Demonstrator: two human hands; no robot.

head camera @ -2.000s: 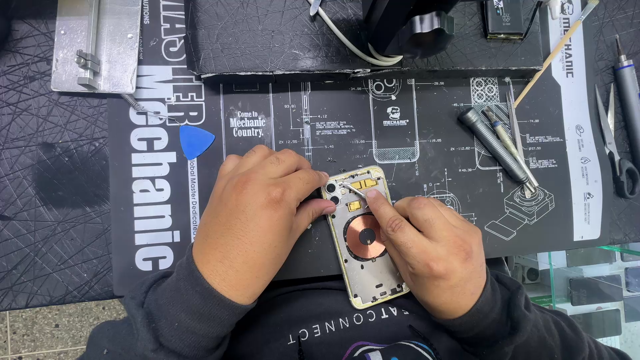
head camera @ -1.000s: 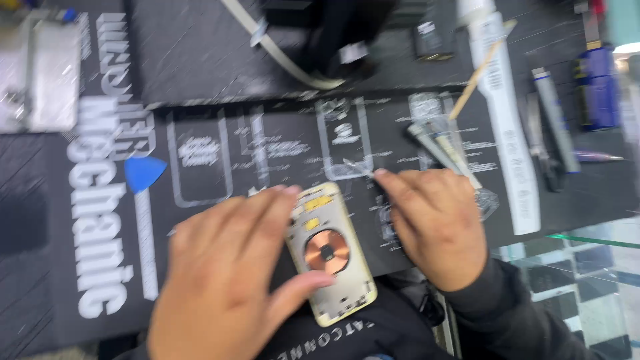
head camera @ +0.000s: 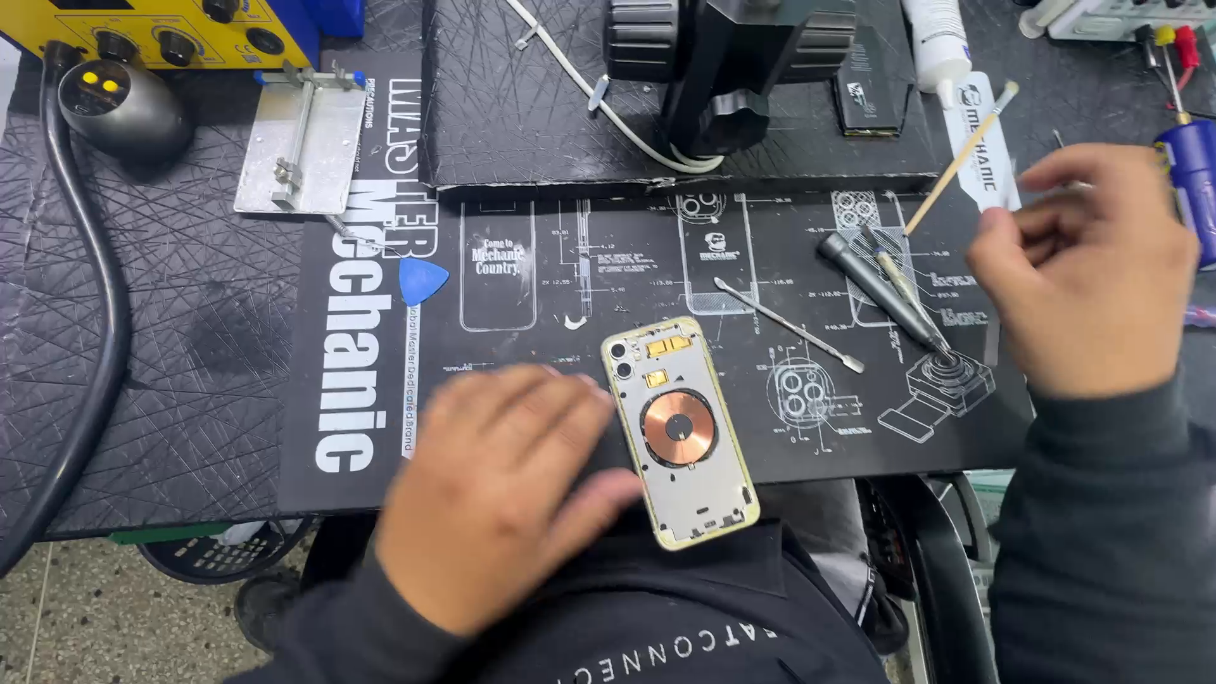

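Observation:
A smartphone frame (head camera: 693,503) with its back glass off, a copper charging coil (head camera: 678,427) and two camera openings showing, lies at the mat's front edge. My left hand (head camera: 503,475) is beside its left side, fingertips and thumb at the edge; whether they press on it I cannot tell. My right hand (head camera: 1092,266) is raised at the right over the mat's edge, fingers curled and blurred, with no object visible in it. A metal spudger (head camera: 788,325) lies on the mat right of the phone. Two pen-like tools (head camera: 879,290) rest farther right.
The black printed mat (head camera: 608,351) carries a blue plastic pick (head camera: 423,281). Behind stand a black microscope base (head camera: 727,104), a metal board holder (head camera: 299,142) and a yellow soldering station (head camera: 171,28). A wooden-handled swab (head camera: 959,157) and a white tube (head camera: 940,43) are at the back right.
The metal spudger, at my right fingertips a second ago, now lies on the mat. My right hand has moved away to the right. The view has shifted.

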